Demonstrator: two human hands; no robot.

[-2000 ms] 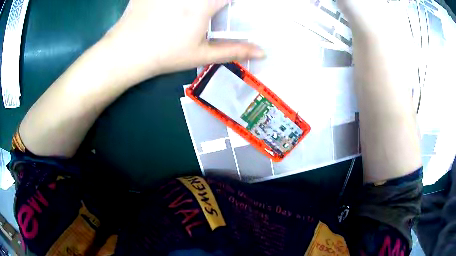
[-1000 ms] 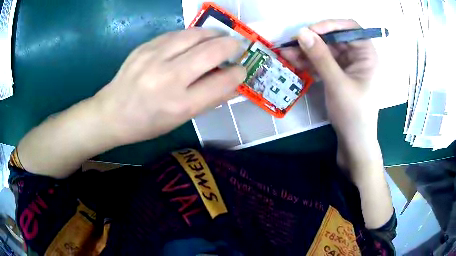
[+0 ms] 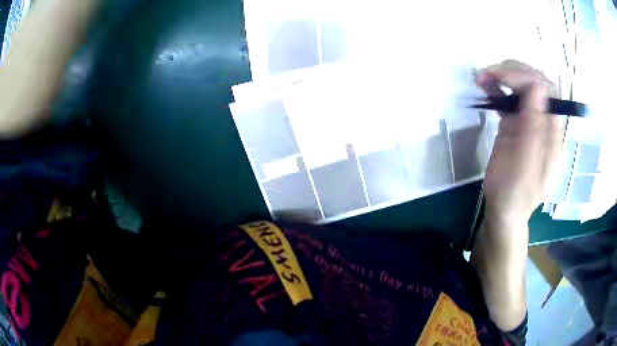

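Observation:
My right hand (image 3: 524, 135) holds black tweezers (image 3: 507, 103), their tips pointing left over the bright right part of the sticker sheet (image 3: 331, 189). The sheet has white edges and grey rectangles, and its middle is washed out by glare. My left hand is out of the picture; only a blurred left forearm (image 3: 40, 67) shows at the top left. The orange device housing is not in view. I cannot tell whether the tweezer tips hold anything.
Another sheet with grey rectangles (image 3: 294, 47) lies behind, at the top. A sheet stack (image 3: 585, 169) is at the right. The dark green tabletop (image 3: 183, 121) shows at the left. A narrow white strip is partly visible at the top left. Part of a person's dark clothing (image 3: 595, 263) shows at the lower right.
The left hand and the orange housing have gone out of view, the left arm having moved left. The right hand with the tweezers has moved right and slightly down.

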